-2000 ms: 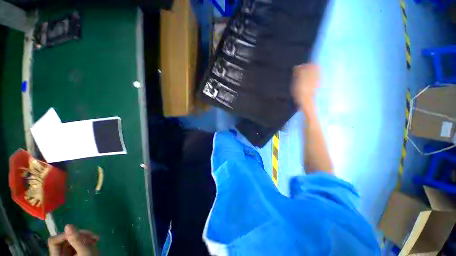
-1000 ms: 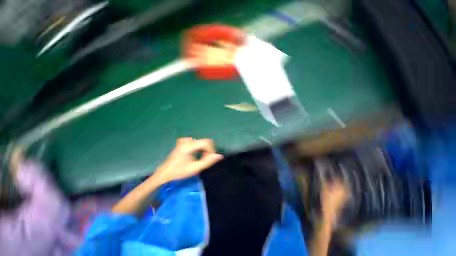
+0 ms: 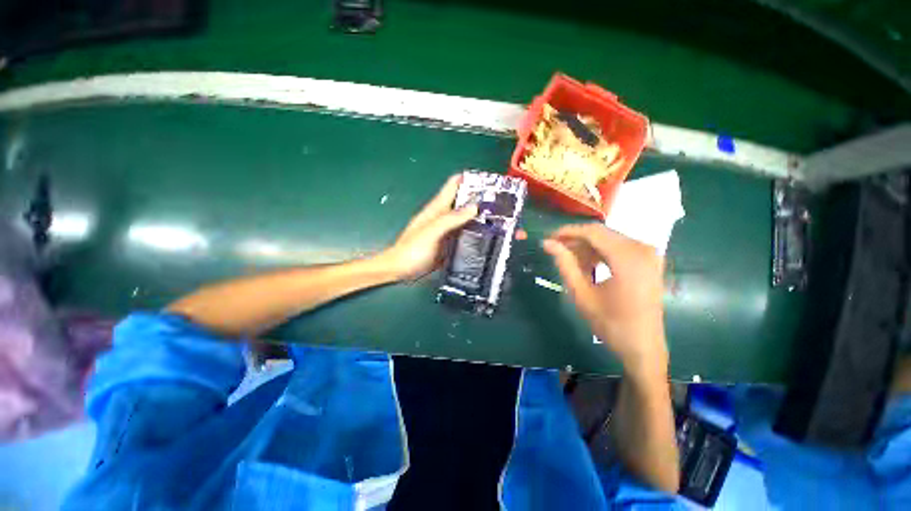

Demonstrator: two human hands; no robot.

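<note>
An opened smartphone (image 3: 482, 245) stands out over the middle of the green bench, its circuit board at the far end and the black battery below. My left hand (image 3: 435, 232) holds it by its left edge, thumb near the board. My right hand (image 3: 611, 279) is just right of the phone, not touching it, fingers curled and slightly blurred; whether it pinches something small cannot be told. The red bin (image 3: 636, 130) beyond the phone is full of tan strips (image 3: 564, 165) with a dark block (image 3: 576, 128) on them. One strip (image 3: 548, 284) lies between phone and right hand.
A white card (image 3: 651, 205) lies right of the bin, partly behind my right hand. A dark phone unit (image 3: 791, 236) lies at the bench's right, another (image 3: 358, 14) beyond the white rail (image 3: 300, 92). A black tray (image 3: 847, 309) is at the right edge. A person's pink sleeve (image 3: 40, 329) is at left.
The view has turned from the floor and tray on the right back to the bench. My left hand, empty before, now holds a phone. My right hand has come over the bench.
</note>
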